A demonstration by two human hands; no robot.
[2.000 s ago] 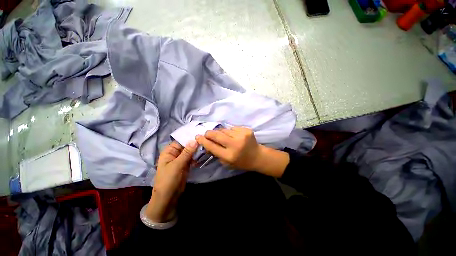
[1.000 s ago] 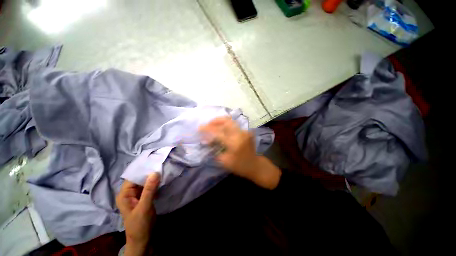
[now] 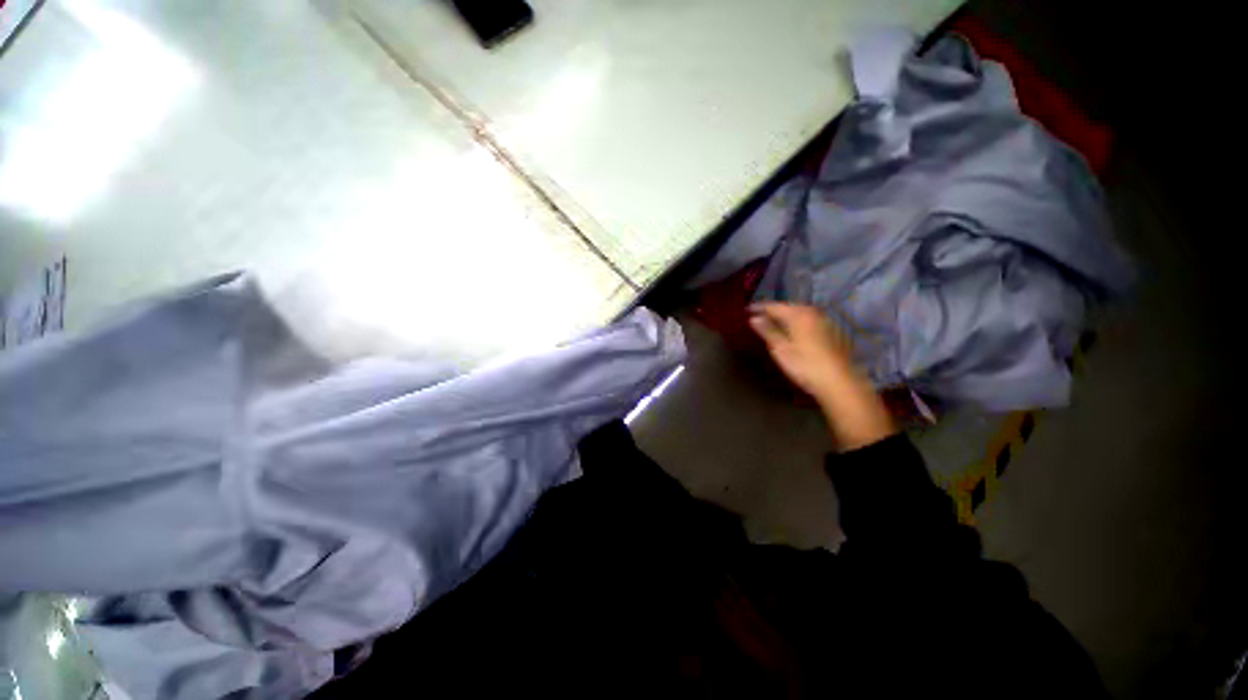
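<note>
The light grey work jacket (image 3: 397,451) lies across the lower left of the table, with a long sleeve reaching right to the table's front edge. My right hand (image 3: 814,362) is off the jacket, beyond the table edge, in front of the grey jackets on the right. Its fingers are bent and blurred, and I cannot tell if it holds anything. My left hand is not in view.
A heap of grey jackets (image 3: 958,246) sits over a red crate (image 3: 732,308) at the right, below table height. A black phone (image 3: 496,17) lies at the top of the pale table (image 3: 561,226). Yellow-black tape (image 3: 1006,451) marks the floor.
The view has swung right. My right hand has left the jacket and moved out over the table's edge. My left hand has gone from view. The jacket now lies more stretched out.
</note>
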